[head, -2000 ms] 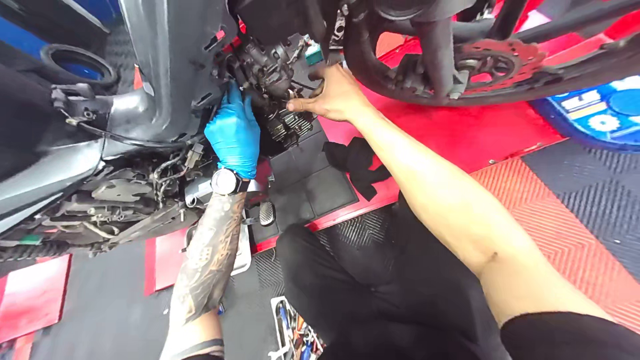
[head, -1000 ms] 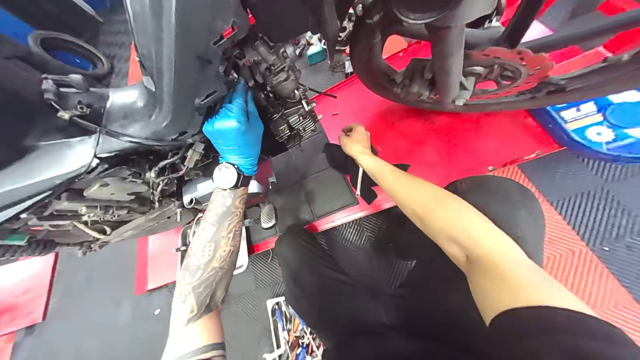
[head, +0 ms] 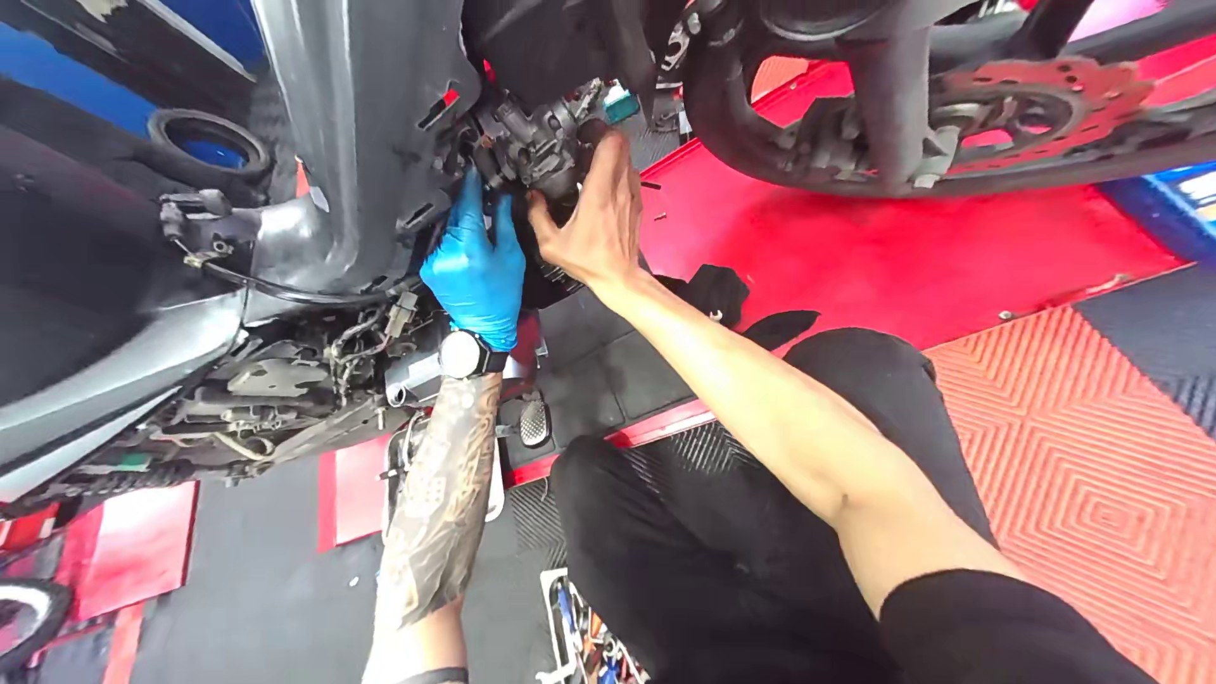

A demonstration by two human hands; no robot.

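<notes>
A motorcycle or scooter with grey and black bodywork [head: 332, 142] stands before me. From its underside hangs a metal carburetor-like assembly [head: 541, 147], reached by both hands. In a blue glove, my left hand [head: 478, 275] has its fingers up against the assembly's left side; the fingertips are partly hidden among dark parts. My bare right hand [head: 598, 214] curves round the right side, thumb low and fingers high, touching it. A small teal part [head: 620, 103] shows just above the right fingers. Whether either hand grips firmly is hard to tell.
Right of the hands is a wheel with a red brake disc [head: 1069, 114] over a red mat [head: 836, 256]. A black cloth or glove [head: 717, 290] lies near my right forearm. A tray of tools [head: 560, 627] sits low beside my leg. A loose tyre [head: 209, 142] lies upper left.
My right hand was at the assembly, went down to the black cloth on the red mat, and is back up at the assembly now. My left hand has stayed at about the same place.
</notes>
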